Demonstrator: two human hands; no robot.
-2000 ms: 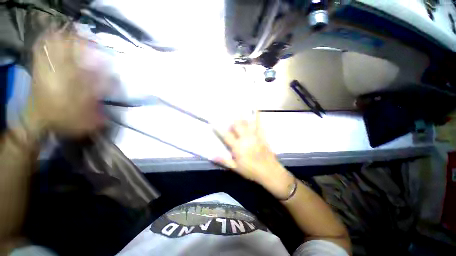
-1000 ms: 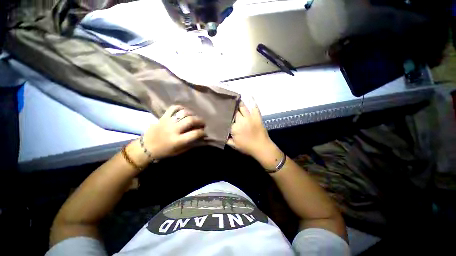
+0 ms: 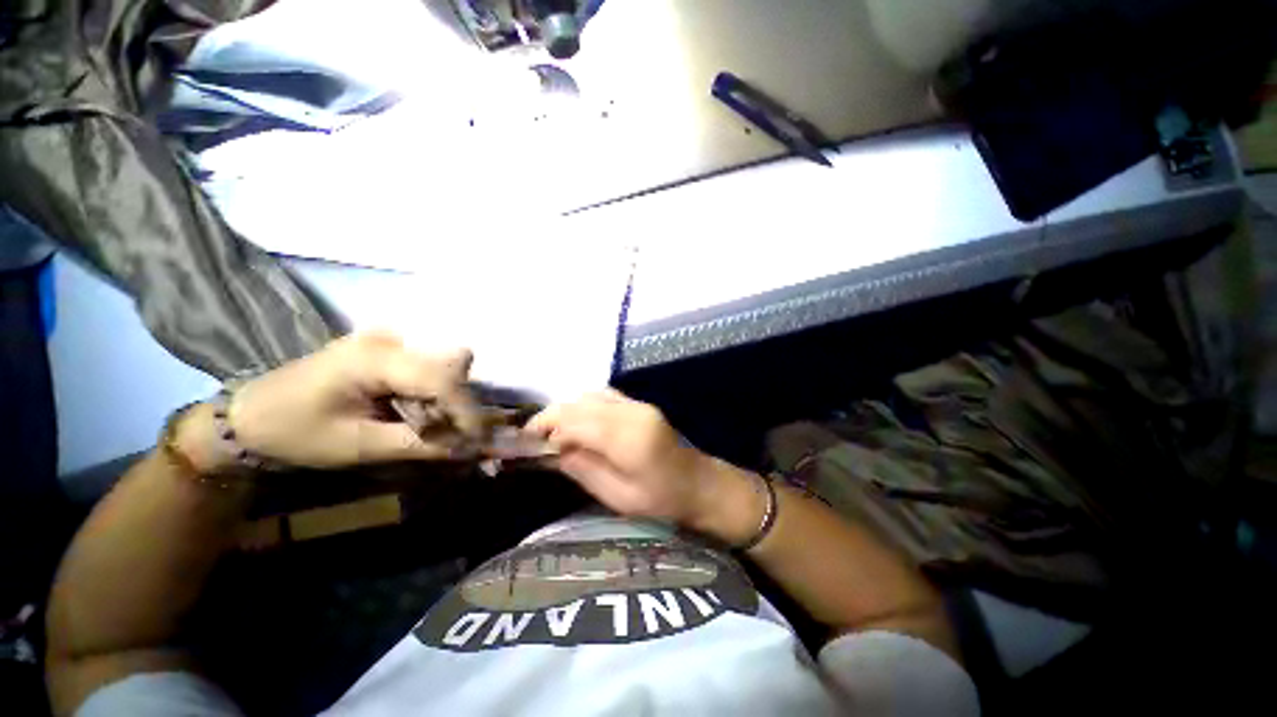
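Observation:
The grey-olive shell fabric (image 3: 133,231) runs from the upper left down to my left hand. Pale blue-white lining fabric (image 3: 280,91) lies in folds beside it and spreads, overexposed, toward the middle. My left hand (image 3: 357,406) is closed on a bunched part of the shell fabric at the table's front edge. My right hand (image 3: 623,448) pinches the same bunch from the right with thumb and fingers. The fingertips nearly meet, and the fabric between them is crumpled. The exact fold is too small and blurred to tell.
The machine's needle area (image 3: 539,28) is at the top. Dark snips (image 3: 773,119) lie on the machine bed (image 3: 826,56). A black flat object (image 3: 1057,126) sits at the right end of the table (image 3: 812,210). More dark fabric (image 3: 980,434) hangs below the table, right.
Both hands have moved down and left to the table's front edge. The shell fabric, flat between them a second ago, is now bunched in the fingers. The view has shifted slightly.

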